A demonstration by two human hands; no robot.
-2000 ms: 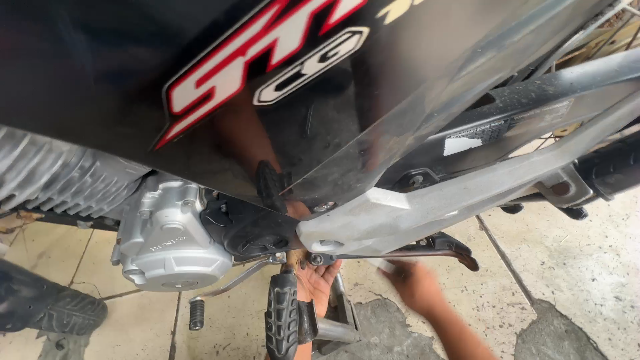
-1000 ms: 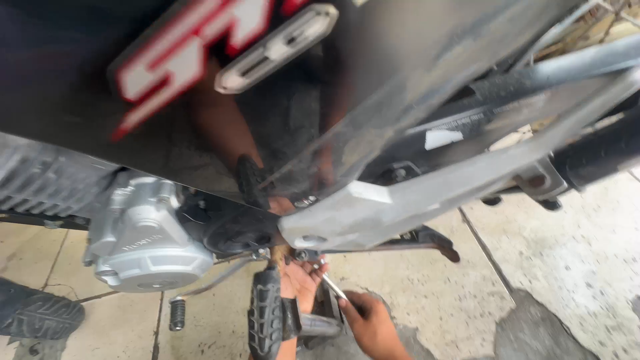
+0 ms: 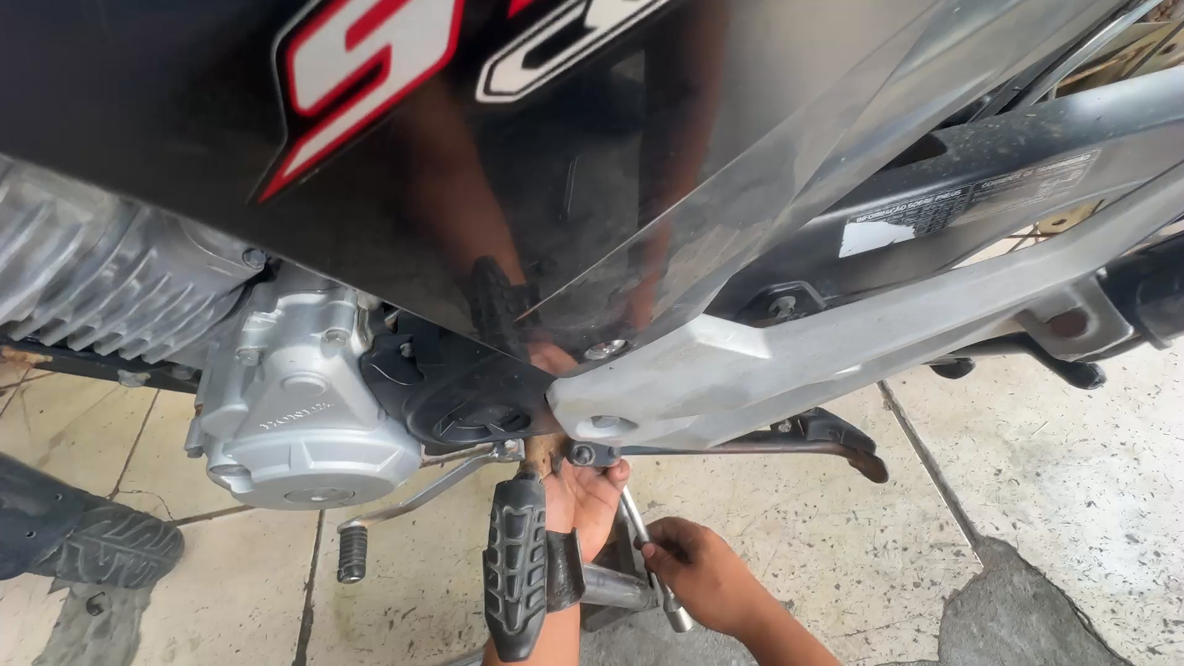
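Beneath the motorcycle's grey frame cover [image 3: 684, 379], my left hand [image 3: 587, 499] reaches up behind the rubber footpeg [image 3: 515, 564], palm visible, its fingertips at a bolt [image 3: 582, 454] on a small bracket. Whether it grips anything there is hidden. My right hand [image 3: 694, 569] is closed around a chrome wrench with a socket-like end [image 3: 679, 618]; the wrench slants up toward my left fingertips. The silver engine cover [image 3: 305, 407] and the gear shift lever [image 3: 416, 495] lie to the left of the footpeg.
The black side panel [image 3: 370, 222] fills the upper view. A metal stand [image 3: 615, 587] is behind the footpeg. The kickstand [image 3: 786, 442] extends right. At lower left is the front tyre [image 3: 116, 546]. Pale tiles [image 3: 795, 499] with grey patches form the floor.
My right hand has moved left and closer to my left hand since the earliest frame, and the wrench now shows plainly in it. My left hand stays by the footpeg.
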